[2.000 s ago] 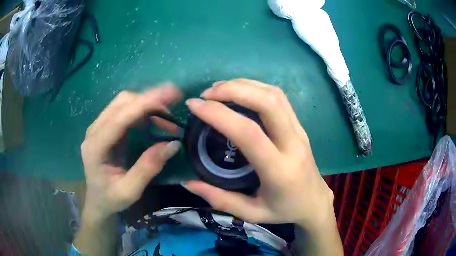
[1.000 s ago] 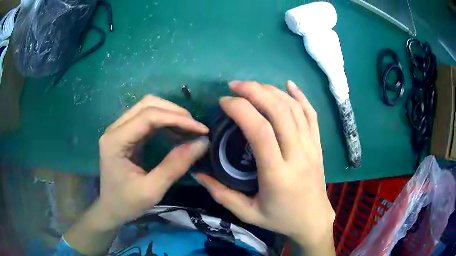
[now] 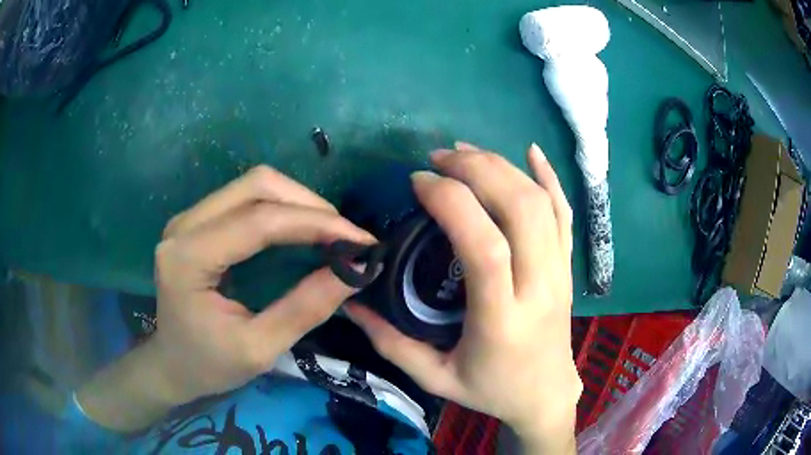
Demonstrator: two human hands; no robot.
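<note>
A dark portable speaker (image 3: pixel 434 283) lies on its side near the bench's front edge, its black end disc and white ring turned to the right and towards me. My right hand (image 3: pixel 507 275) grips it from above and the right, its fingers covering part of the disc. My left hand (image 3: pixel 258 267) pinches a small black lanyard loop (image 3: pixel 349 263) between thumb and fingertips, close against the speaker's left side. Where the loop meets the speaker is hidden by my fingertips.
A white padded mallet (image 3: pixel 576 115) lies at right centre. Beyond it are loose trim rings (image 3: pixel 676 149), a heap of black rings (image 3: pixel 717 195) and a cardboard box (image 3: pixel 761 218). A small black scrap (image 3: pixel 321 140) lies behind the speaker. A grey bag (image 3: pixel 53 44) is upper left, a red crate (image 3: pixel 614 347) below right.
The cord loop, larger two seconds ago, now shows as a small loop in my left fingertips. The speaker has turned slightly and sits further right in view. The view has shifted.
</note>
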